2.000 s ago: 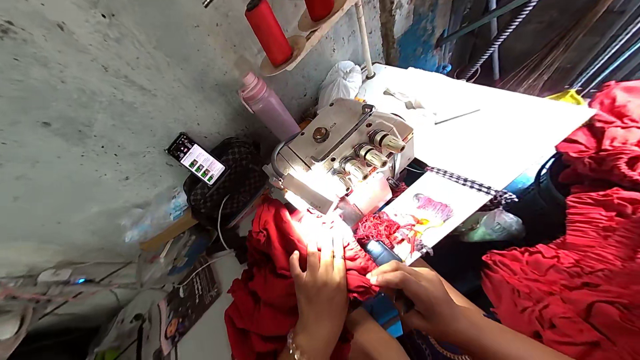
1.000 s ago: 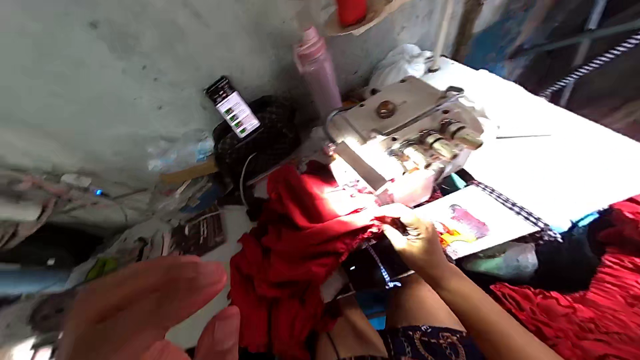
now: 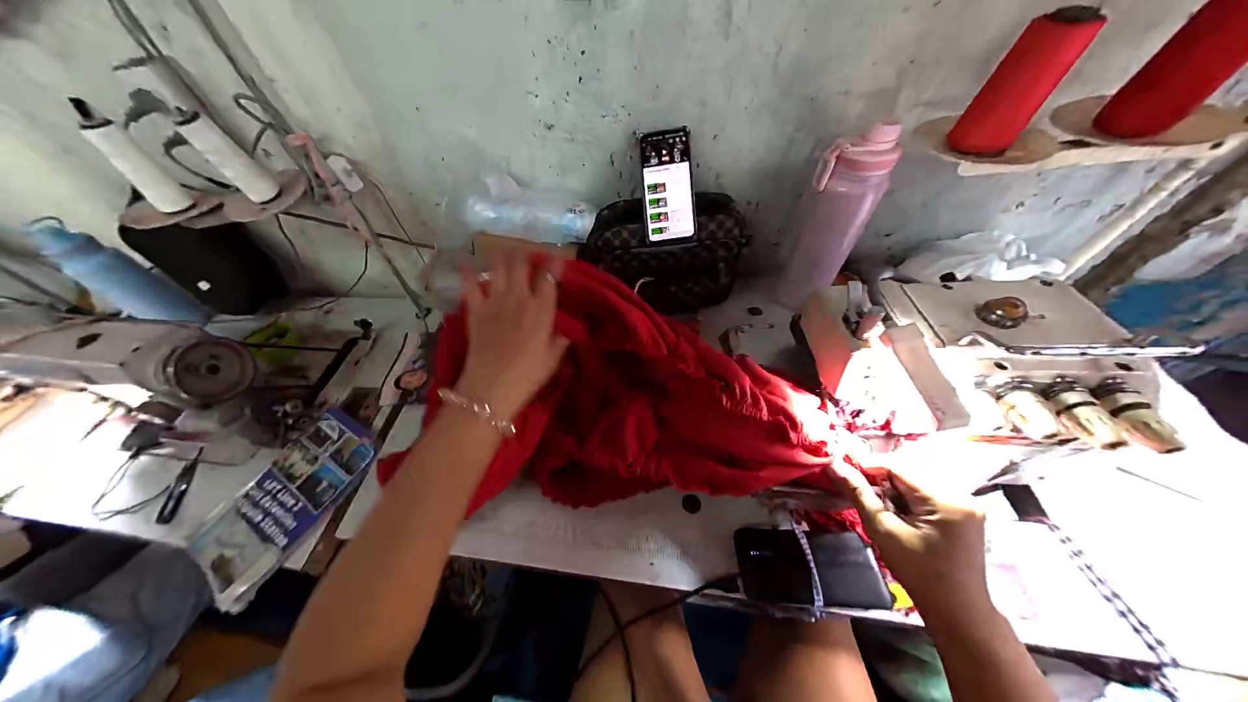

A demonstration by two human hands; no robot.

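Note:
A bunched red fabric piece (image 3: 643, 419) lies across the white table, its right end beside the needle area of an overlock sewing machine (image 3: 1014, 322). My left hand (image 3: 512, 312), blurred, is on the fabric's far left part with its fingers spread; whether it grips any cloth is unclear. My right hand (image 3: 912, 517) holds the fabric's right edge between thumb and fingers, near the machine's front. Dark handles or a tool may be in that palm, but I cannot tell. A black phone-like object (image 3: 809, 568) lies just left of that hand, at the table's front edge.
A lit phone (image 3: 668, 185) leans on a checkered bag (image 3: 721, 249) by the wall. Beside it stand a pink bottle (image 3: 843, 210) and, further right, red thread cones (image 3: 1024, 83). Another sewing machine (image 3: 127, 361) and a printed booklet (image 3: 302, 478) are at left. Someone's jeans-clad leg (image 3: 107, 614) shows lower left.
My left hand has moved from the near left foreground onto the fabric. The cloth now spreads further left from the machine. The view has swung left.

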